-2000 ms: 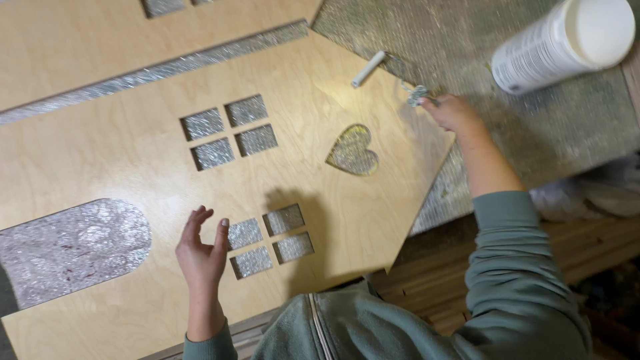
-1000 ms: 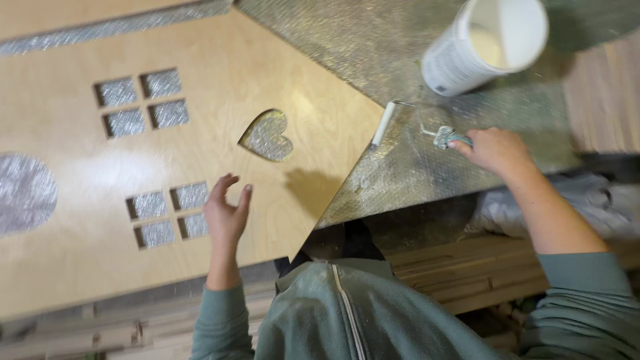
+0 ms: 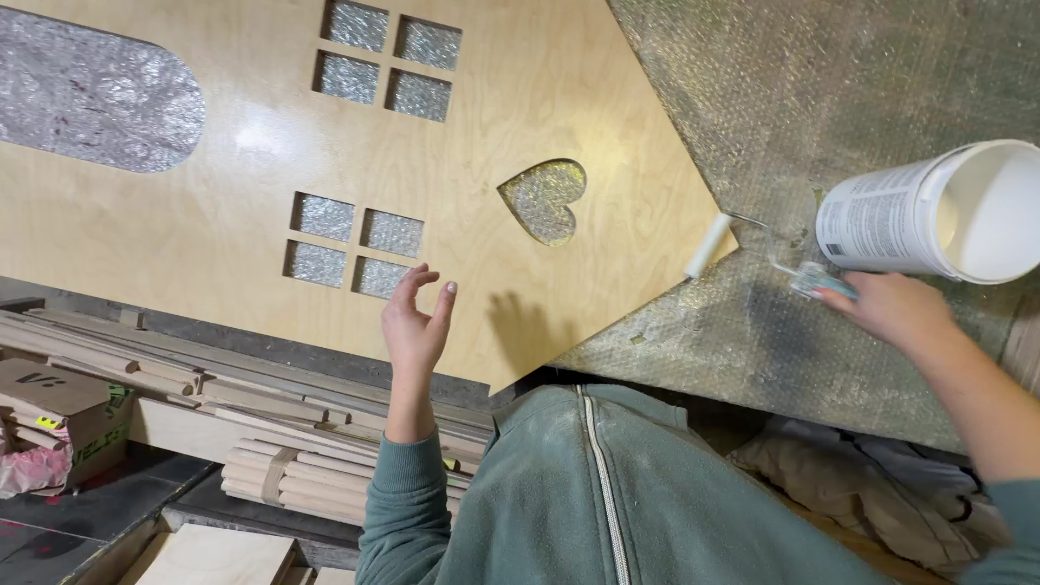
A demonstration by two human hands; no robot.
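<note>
My right hand (image 3: pixel 898 309) grips the handle of a small paint roller (image 3: pixel 709 246), whose white sleeve lies at the pointed corner of a plywood panel (image 3: pixel 455 162). The panel is house-shaped, with an arched opening, a heart cutout (image 3: pixel 548 201) and two groups of square window cutouts. My left hand (image 3: pixel 418 329) is held over the panel by the lower window group (image 3: pixel 319 217), fingers apart and holding nothing. A white plastic bucket (image 3: pixel 877 215) with pale contents stands just beyond my right hand.
Bubble wrap (image 3: pixel 780 97) covers the table around and under the panel. Below the table's near edge at left are wooden strips, a bundle of dowels (image 3: pixel 305 479), a cardboard box (image 3: pixel 65 414) and pale boards (image 3: pixel 215 561). Crumpled fabric (image 3: pixel 845 479) lies below the right side.
The roller sleeve has moved from near the heart's upper right onto the panel's pointed tip. My right hand still holds it. My left hand remains raised and empty. The view has shifted.
</note>
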